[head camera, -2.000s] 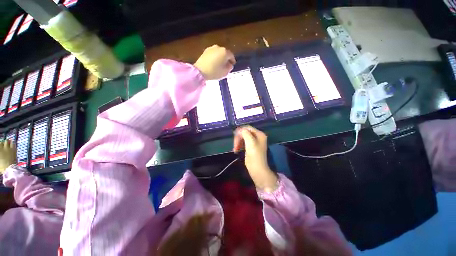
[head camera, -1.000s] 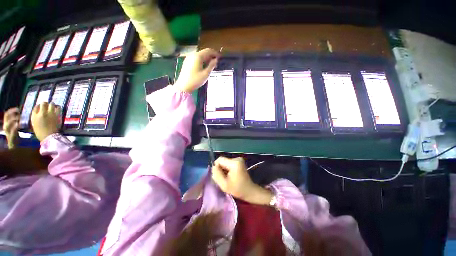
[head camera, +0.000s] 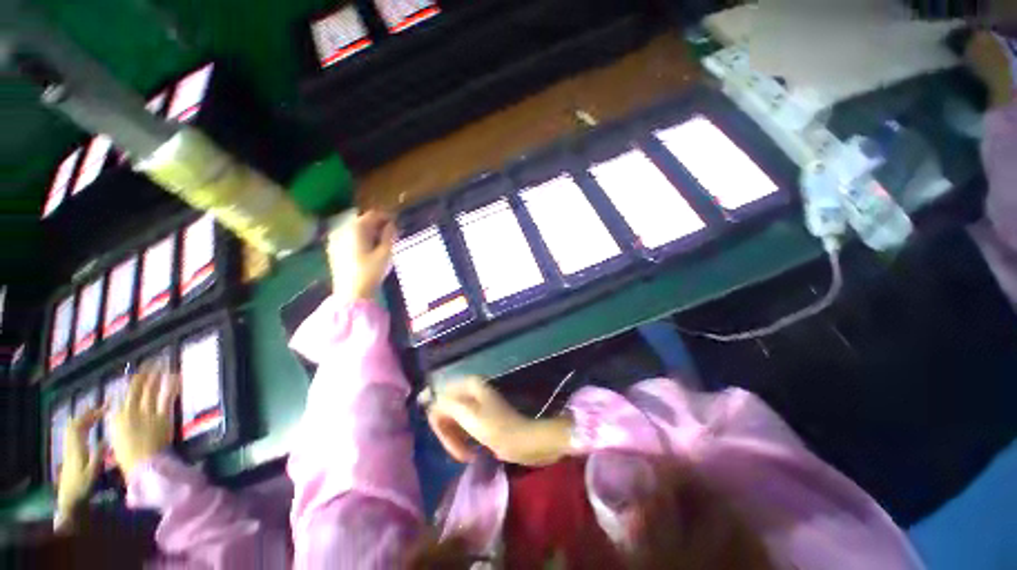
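A black phone tray (head camera: 524, 308) holds several phones in a row with bright white screens. The leftmost phone (head camera: 429, 278) shows a pale bar near its lower end. My left hand (head camera: 359, 258) is at the upper left corner of that phone, fingers curled; whether it grips anything is hidden. My right hand (head camera: 482, 421) is just below the tray's front left corner, fingers closed on a thin test cable with a small pale tip (head camera: 425, 396). The tip is apart from the phone. Part of a white lead (head camera: 554, 392) shows behind this hand.
A power strip (head camera: 781, 117) with a white adapter (head camera: 825, 209) stands right of the tray. A wooden board (head camera: 535, 123) lies behind. A wrapped pole (head camera: 223, 195) and more phone trays (head camera: 229, 373) are at left, with another person's hands (head camera: 143, 418) over them. A dark loose phone (head camera: 301, 312) lies beside my left sleeve.
My left hand has moved leftward along the row to the leftmost phone. A second ago a lead ran from that phone's lower edge to my right hand; now it is off the phone. The view has tilted.
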